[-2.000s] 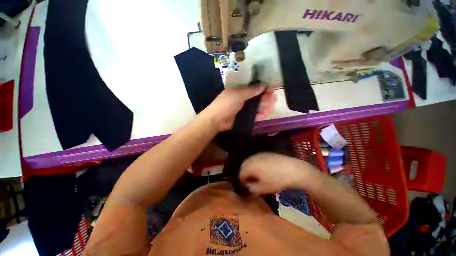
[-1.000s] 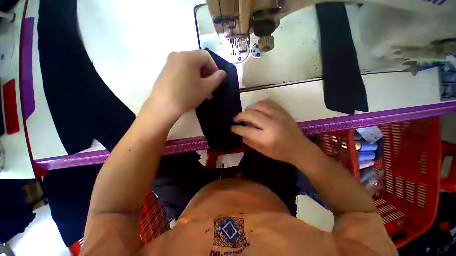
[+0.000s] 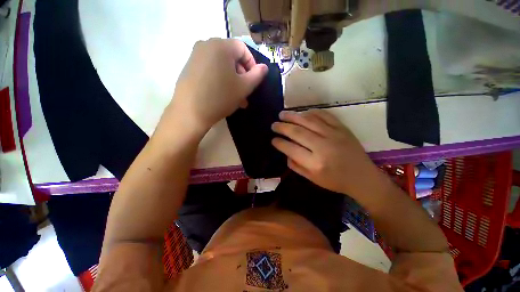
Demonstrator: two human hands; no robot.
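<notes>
A black fabric strip [image 3: 258, 128] lies on the white tabletop, its upper end at the lit presser foot and needle [image 3: 285, 54] of the sewing machine [image 3: 336, 14]. Its lower end reaches the table's front edge. My left hand [image 3: 219, 80] is on the strip's upper left part, thumb and forefinger nearly together; whether it pinches the cloth is unclear. My right hand [image 3: 316, 145] rests with spread fingertips on the strip's right edge. A brassy ridged knob [image 3: 323, 60] is right of the needle.
Wide curved black panels [image 3: 85, 102] lie on the left. A narrow black strip [image 3: 409, 80] lies on the right. Purple tape [image 3: 456, 150] edges the table. A red basket [image 3: 476, 211] with spools [image 3: 425, 181] is below right. Black cloth [image 3: 82, 228] hangs at the lower left.
The strip has come from near my lap onto the table at the needle. My left hand moved left onto it, and my right hand rose to its right edge. The view has moved closer to the needle.
</notes>
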